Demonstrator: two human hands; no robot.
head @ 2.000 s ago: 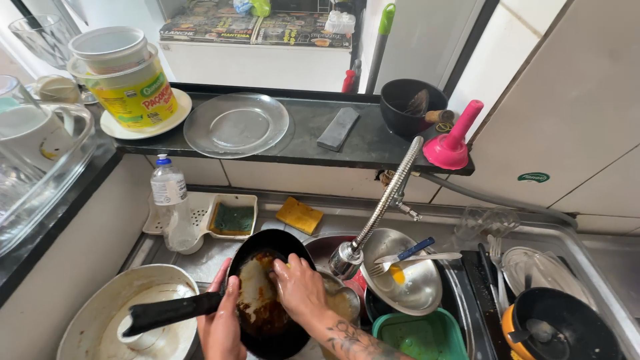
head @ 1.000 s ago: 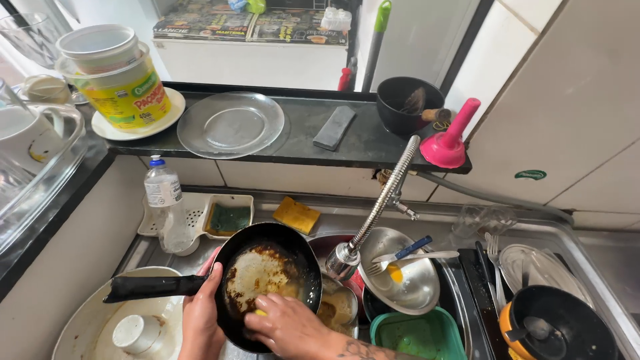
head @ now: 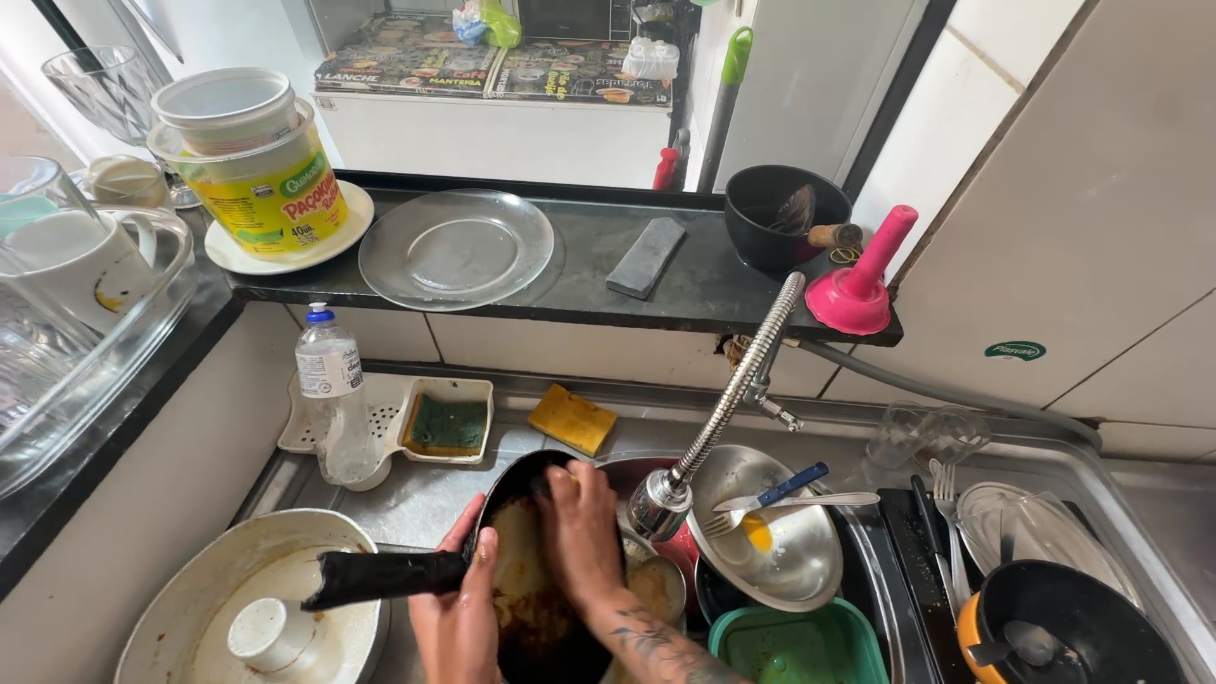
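A black frying pan (head: 532,589) with brown burnt residue inside is tilted up over the sink's near edge, its handle pointing left. My left hand (head: 465,589) grips the pan's rim beside the handle, thumb on the near side. Inside the pan, at its upper right wall, my right hand (head: 579,522) presses with bent fingers; a bit of yellow shows at the fingertips, mostly hidden, probably a sponge. A metal faucet head (head: 659,503) hangs just right of that hand. Behind the pan lies a yellow sponge (head: 572,420). A green scouring pad sits in a white holder (head: 388,418).
At left stands a ring cake pan (head: 142,608), with a clear bottle (head: 332,399) behind it. To the right are a steel bowl (head: 793,570) with forks, a green container (head: 807,636) and a black bowl (head: 1073,617). A dark ledge (head: 579,228) holds a glass plate and pink plunger.
The pan is tilted more steeply than a second ago. My right hand has moved from the pan's near part up to its far right wall.
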